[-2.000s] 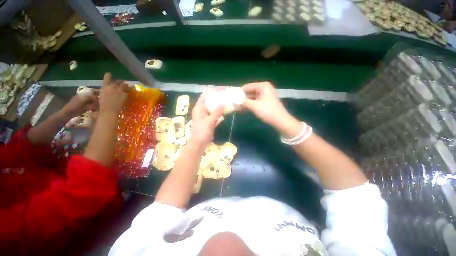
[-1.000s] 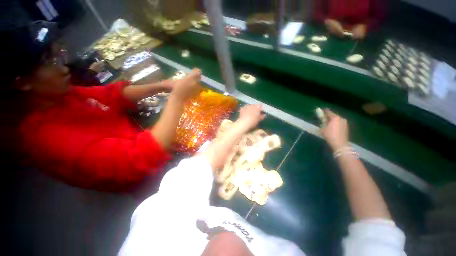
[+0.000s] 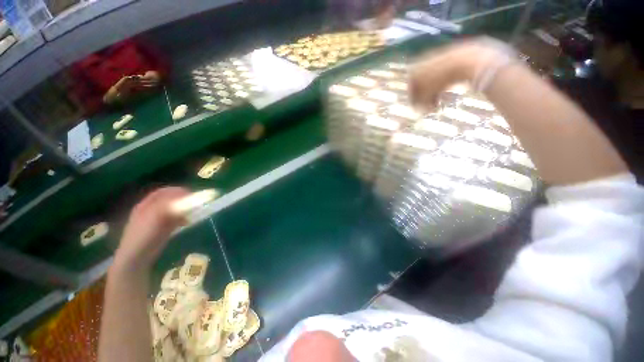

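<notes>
My left hand (image 3: 152,215) is raised by the bench's back rail, blurred, with a pale cream piece (image 3: 194,202) in its fingers. A loose pile of cream moulded pieces (image 3: 205,318) with dark marks lies on the green bench below it. My right hand (image 3: 441,74) is over the far part of a stack of clear plastic trays (image 3: 416,212). Pale oblong units (image 3: 480,196) sit in rows in the top tray. My right fingertips point down and are blurred; whether they hold something cannot be told.
Single cream pieces (image 3: 212,167) lie on the green conveyor belt (image 3: 296,131) beyond the pale rail (image 3: 282,168). The orange-red bundle (image 3: 67,329) is at lower left. Across the belt are white paper (image 3: 279,76), a filled tray (image 3: 222,81) and another person's hands (image 3: 133,86). A person's dark-haired head is at far right.
The view has turned right, bringing the tray stack back in. My right hand has moved from the rail to above the trays. My left hand has left the pile side and now shows a cream piece.
</notes>
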